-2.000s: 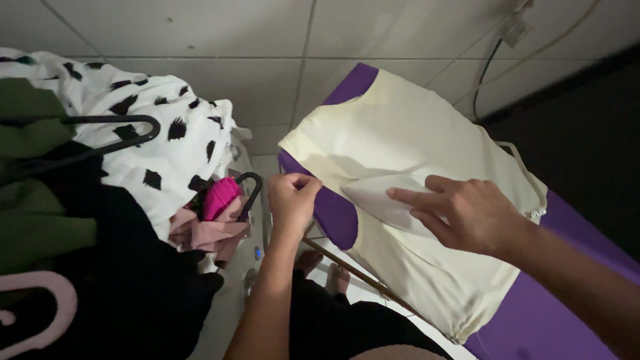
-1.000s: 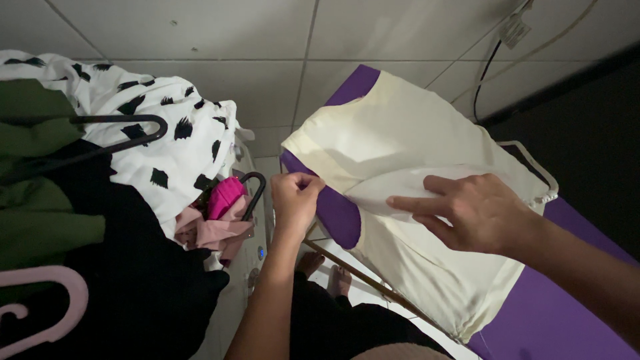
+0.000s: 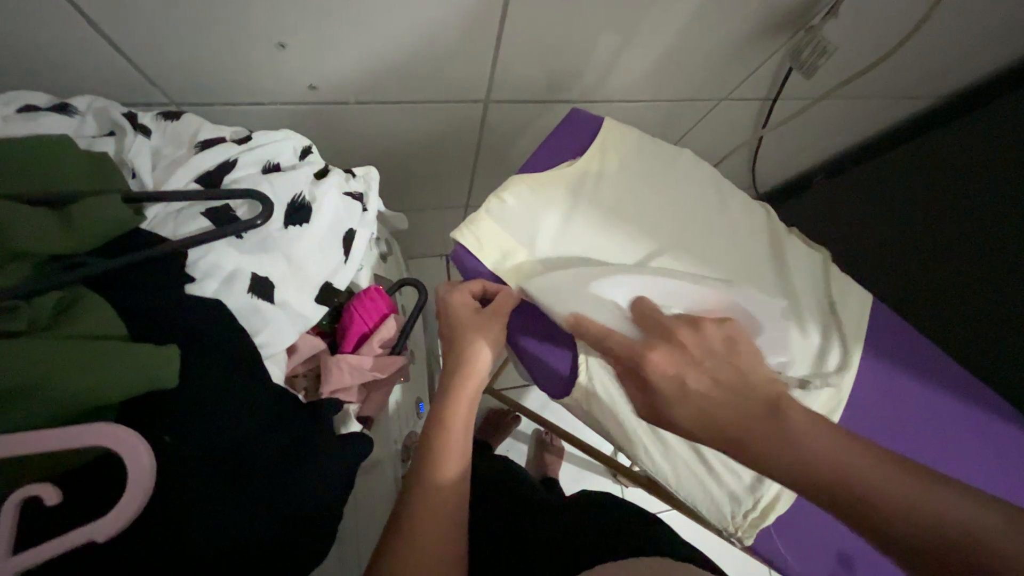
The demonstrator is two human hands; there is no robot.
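A cream sleeveless garment (image 3: 672, 200) is spread over the narrow end of a purple ironing board (image 3: 928, 400). My right hand (image 3: 688, 368) grips a white clothes iron (image 3: 664, 280), blurred, lying on the garment with its pointed tip toward the shoulder edge. The hand covers the handle, and the index finger points forward along the iron. Close to that tip, my left hand (image 3: 476, 320) pinches the garment's shoulder edge between thumb and fingers. Purple board cover shows through the armhole and neck openings.
At left, a black-and-white patterned cloth (image 3: 296, 208), green and black clothes, a pink hanger (image 3: 120, 472) and black hangers (image 3: 240, 196) lie on a white appliance (image 3: 416, 400). A tiled wall (image 3: 400, 48) stands behind; a cord (image 3: 760, 144) hangs at upper right. Bare feet show below.
My right hand has moved left with the iron, whose tip is now nearer my left hand. My left hand keeps its pinch at the shoulder edge.
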